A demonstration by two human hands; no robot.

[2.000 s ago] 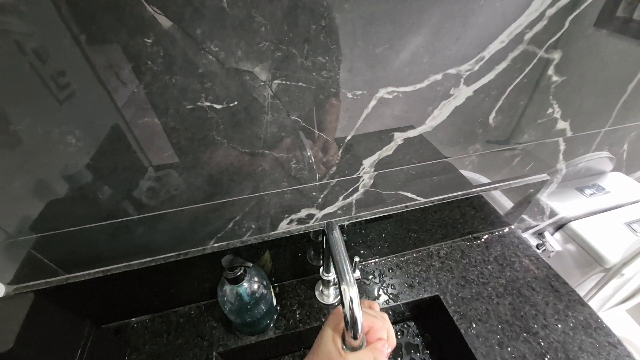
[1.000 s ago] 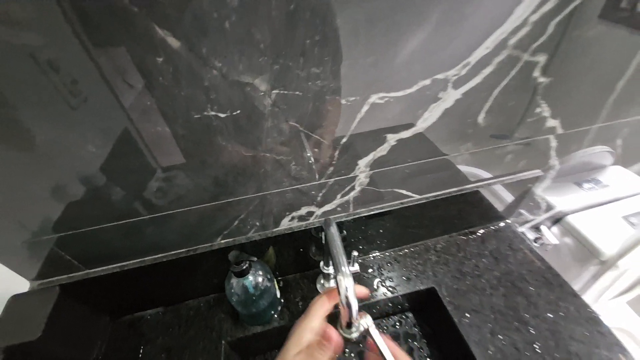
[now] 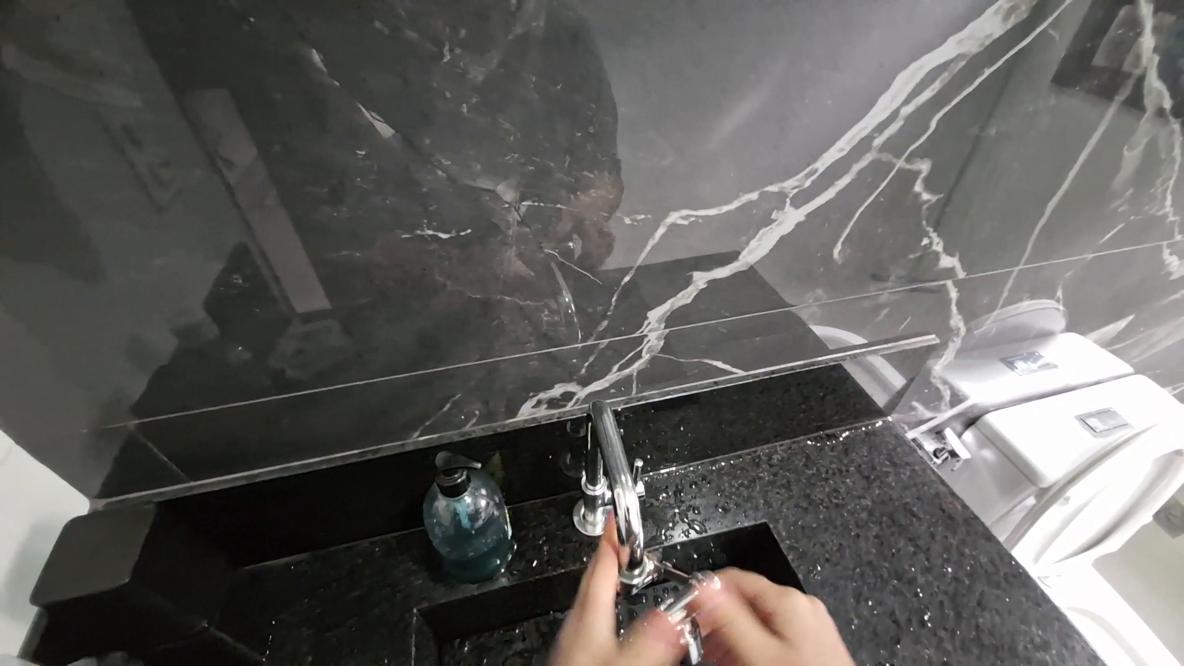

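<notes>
A chrome gooseneck faucet rises from the black speckled stone counter and arches over the dark sink basin. At the spout's tip, my left hand has its fingers around the left side and lower end. My right hand, blurred, grips a shiny metal tool, whose exact kind cannot be told, just right of and below the spout tip. Both hands nearly meet there. Whether the left fingers hold the spout or only touch it is unclear.
A clear pump soap bottle with bluish liquid stands left of the faucet. Water drops cover the black stone counter. Behind rises a glossy marble-patterned wall. A white toilet is at the right. A dark block-shaped corner juts out at the left.
Two seconds ago one hand was around the spout end. The right hand and the metal tool have since come to the spout tip, and both hands now sit lower and closer together.
</notes>
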